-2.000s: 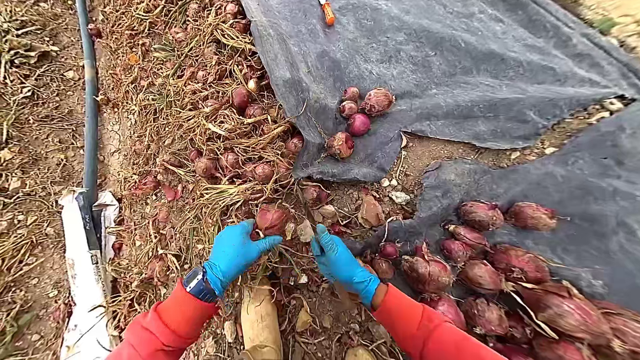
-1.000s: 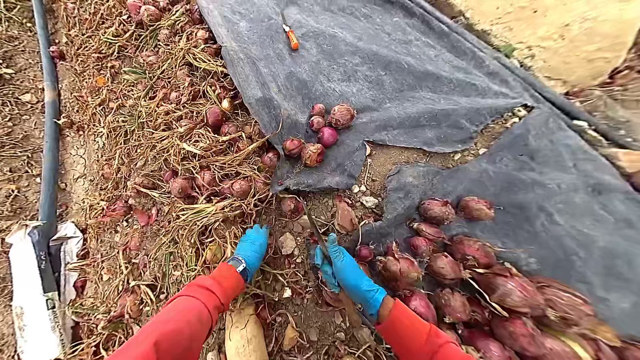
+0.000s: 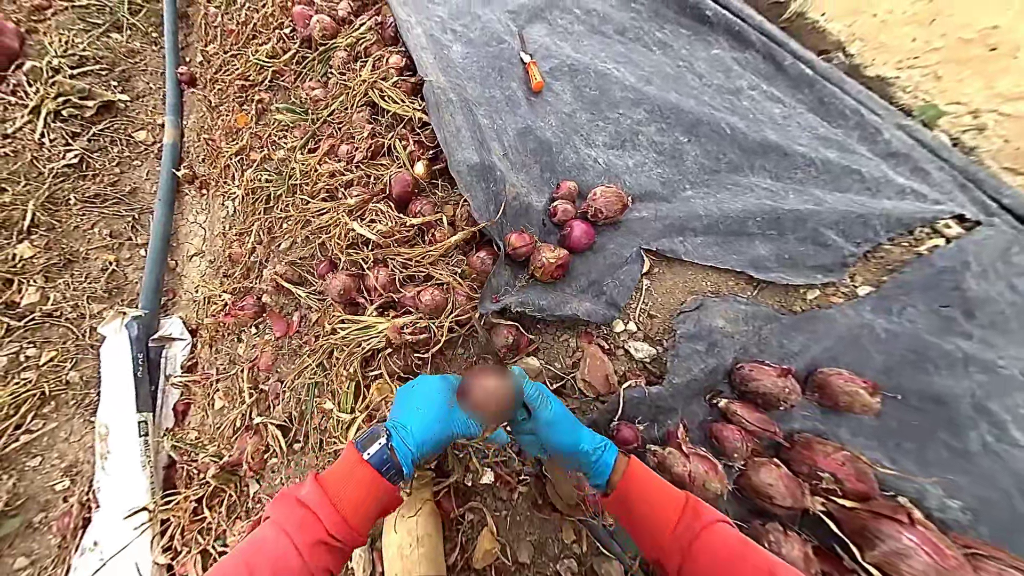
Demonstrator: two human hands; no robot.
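My left hand [image 3: 432,420], in a blue glove with a watch at the wrist, holds a red onion [image 3: 490,394], blurred in the head view. Beside it, my right hand [image 3: 560,432], also gloved, is closed round a long thin tool that is mostly hidden; its fingers meet the onion's right side. Above the hands, another red onion [image 3: 510,340] lies on the soil. A small group of onions [image 3: 550,262] rests on the dark fabric sheet [image 3: 704,152]. Larger red onions [image 3: 772,484] are heaped at the lower right.
Pulled onions [image 3: 380,280] with dry tops cover the ground at left. A grey hose [image 3: 162,200] runs to a white sack [image 3: 120,480]. An orange-handled tool [image 3: 534,74] lies on the sheet. A pale, rounded object [image 3: 414,532] lies below my hands, near stones [image 3: 596,370].
My left hand was empty-looking and low over the soil one second ago; it now holds an onion. Both hands have come together around it.
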